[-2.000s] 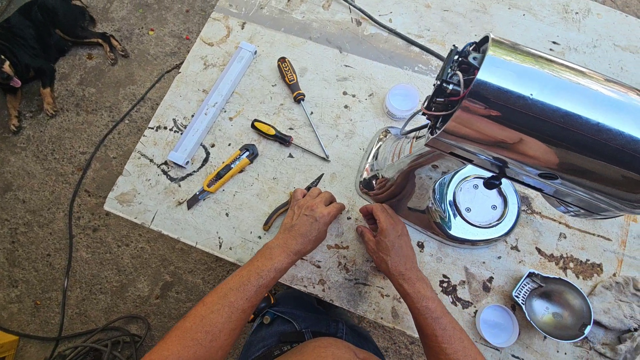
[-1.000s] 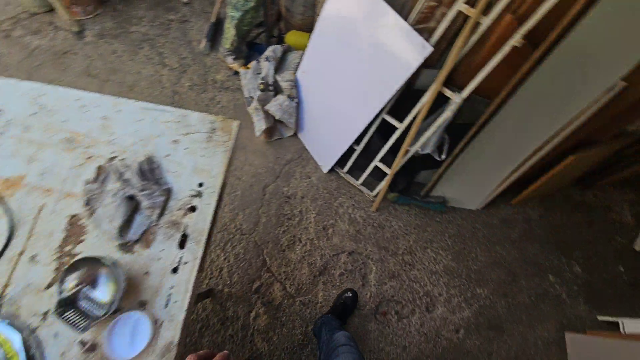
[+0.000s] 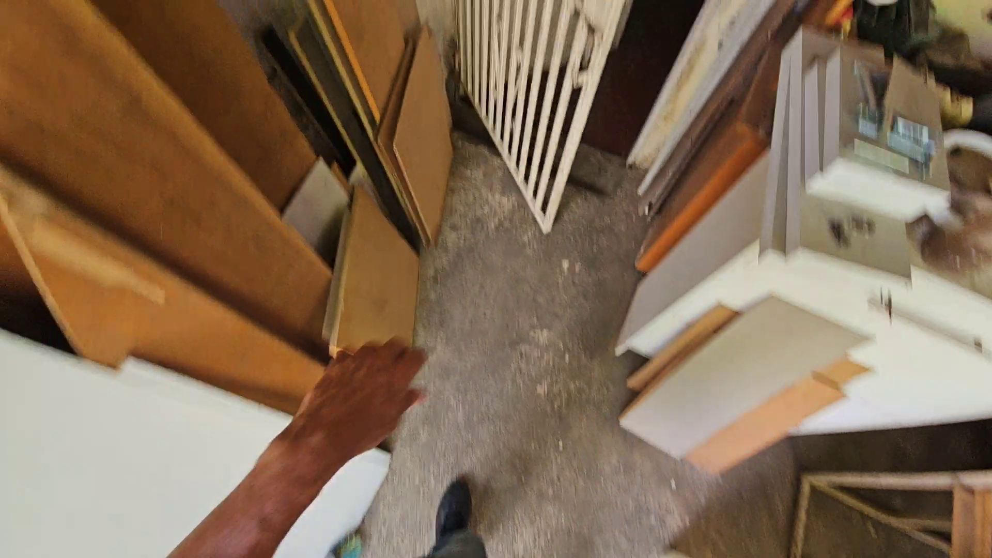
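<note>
My left hand [image 3: 360, 395] is stretched forward at the lower left of the head view, blurred, palm down, holding nothing that I can see. It appears in front of the edge of a leaning wooden board [image 3: 194, 225] and beside a smaller brown panel [image 3: 377, 271]; whether it touches either I cannot tell. A white panel [image 3: 139, 457] lies below and left of my forearm. My right hand is out of the frame.
A concrete floor [image 3: 527, 349] runs between stacked boards. Ahead, a white metal grille gate [image 3: 535, 116] leans inward. At right are a white surface [image 3: 922, 341], stacked panels [image 3: 744, 372] and a wooden frame [image 3: 876, 480]. My dark shoe [image 3: 454, 508] shows below.
The view has swung from the worktable to a passage between boards. Both hands rested on the table two seconds before; now my left arm reaches forward, away from the tools.
</note>
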